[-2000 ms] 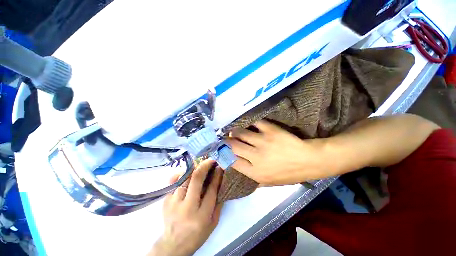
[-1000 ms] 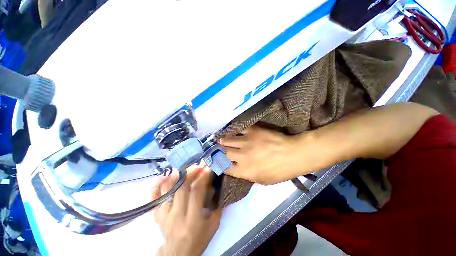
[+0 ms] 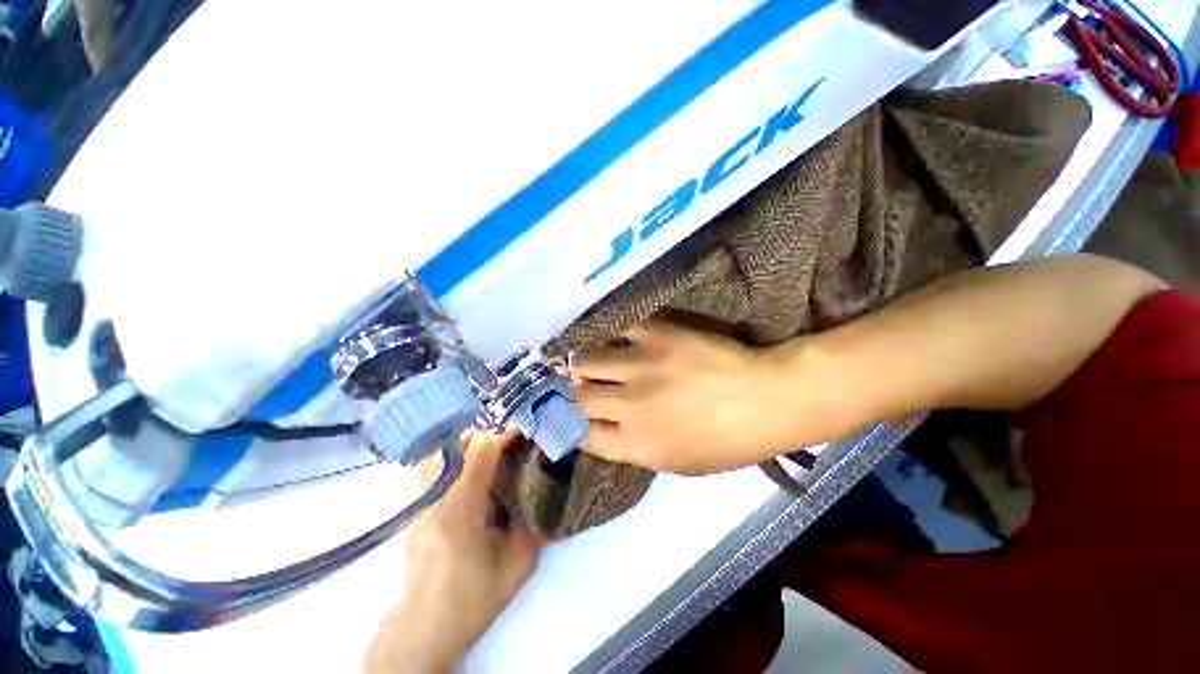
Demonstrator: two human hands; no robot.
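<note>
The brown woven garment (image 3: 816, 250) lies bunched on the white table along the front of the white machine head (image 3: 395, 171). My right hand (image 3: 671, 402) lies over the cloth, fingertips beside the grey-blue attachment (image 3: 550, 419) near the needle area, holding the cloth down. My left hand (image 3: 461, 546) is at the cloth's left end, with a fold over its thumb side. Its fingertips are hidden behind the tension dial (image 3: 419, 415) and the curved metal bar (image 3: 198, 599). The needle point is hidden.
Red-handled scissors (image 3: 1125, 59) lie at the upper right, beyond the cloth. The ruler-marked table edge (image 3: 790, 520) runs diagonally below my right arm. A grey ribbed knob (image 3: 40, 250) is at the left. A narrow dark strip (image 3: 787, 469) lies near the table edge.
The view has shifted, so the machine head sits further left. My left hand has drawn down and its fingers are more hidden. The cloth's left end is more bunched. My right hand stays on the cloth.
</note>
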